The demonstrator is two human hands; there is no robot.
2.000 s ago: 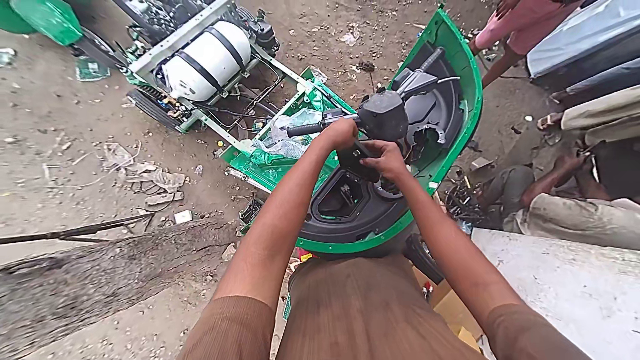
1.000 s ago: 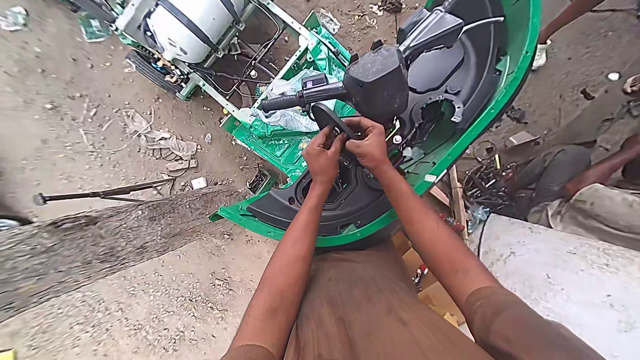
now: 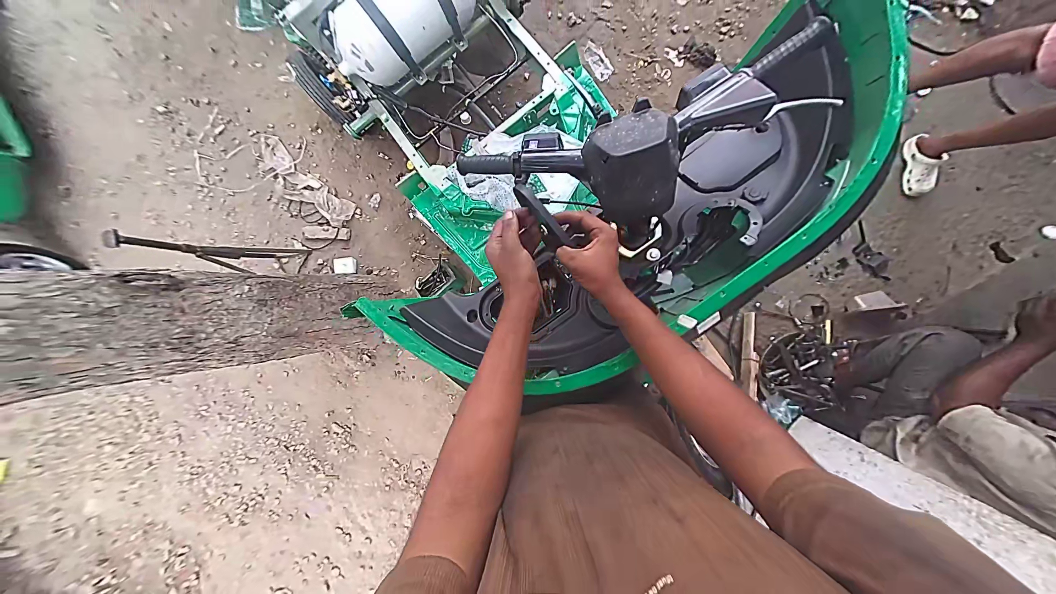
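Observation:
Between both hands is a flat black part, perhaps a plastic piece, held tilted just below the left grip of a handlebar. My left hand grips its near side, and my right hand pinches its lower end. The handlebar's black centre housing stands right above my right hand. Under my hands lies the black dashboard panel with an opening, set inside a green curved front body shell of a three-wheeler. A round hole with a metal bracket shows to the right.
Beyond the shell is a green chassis frame carrying a white gas tank. A tree trunk lies across the left. At right are a heap of wires and parts, a seated person's legs, another person's shoe and a pale slab.
Both hands have stayed together near the handlebar. The black part stands out more plainly between them than two seconds ago. The view has shifted.

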